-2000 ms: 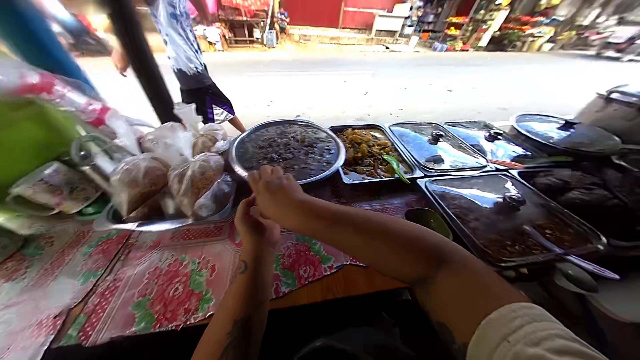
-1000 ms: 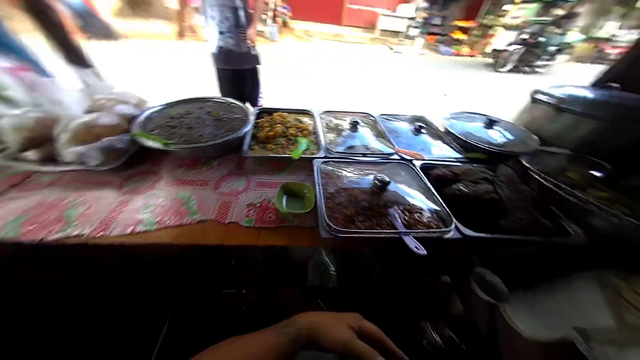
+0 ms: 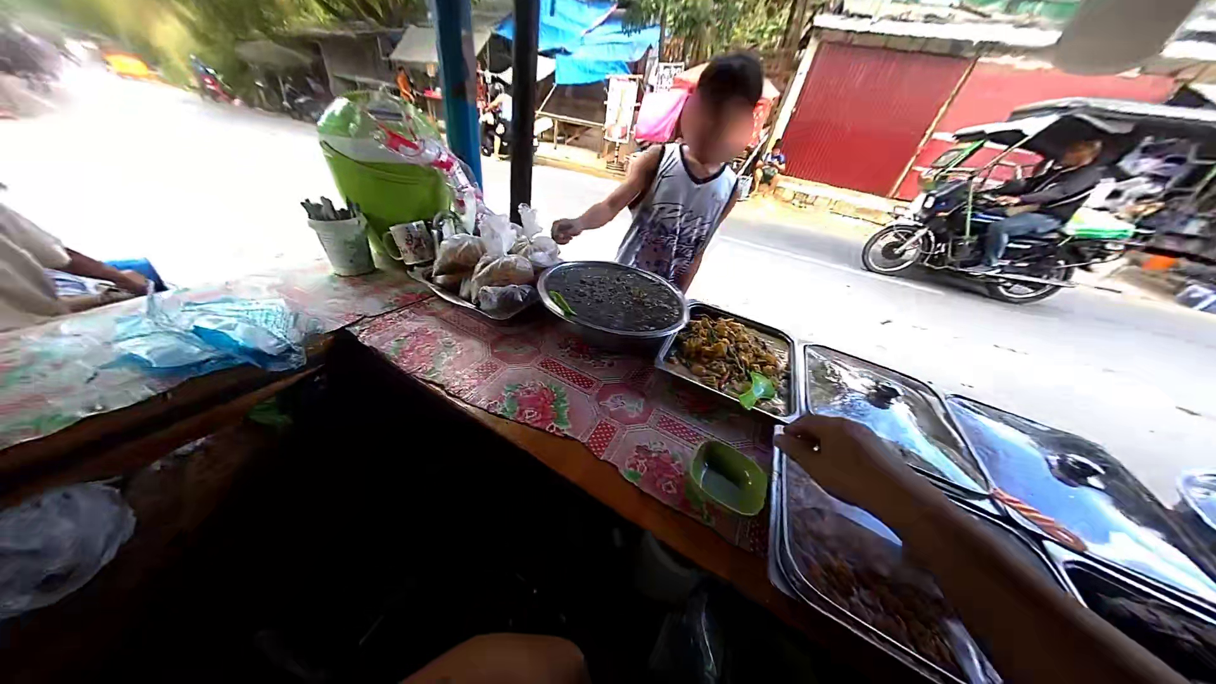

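Note:
My right hand reaches in from the right, its fingers curled at the upper left corner of a clear-lidded steel food tray; whether they hold the rim is unclear. Left of this tray sits a small green bowl. Beyond is an open tray of yellowish food with a green utensil in it. A round steel basin of dark food stands beside that tray, and knotted plastic bags of food lie further left. My left hand is out of view; some bare skin shows at the bottom edge.
Other lidded trays line the right. On the left are a green bucket, a white container of utensils and blue plastic bags. A person stands across the table. A rider on a motorcycle is on the road.
The view has swung left. Two seconds ago both my hands were together by the basin; now my right hand is at the lidded tray. The person across stands beside the basin with an arm out.

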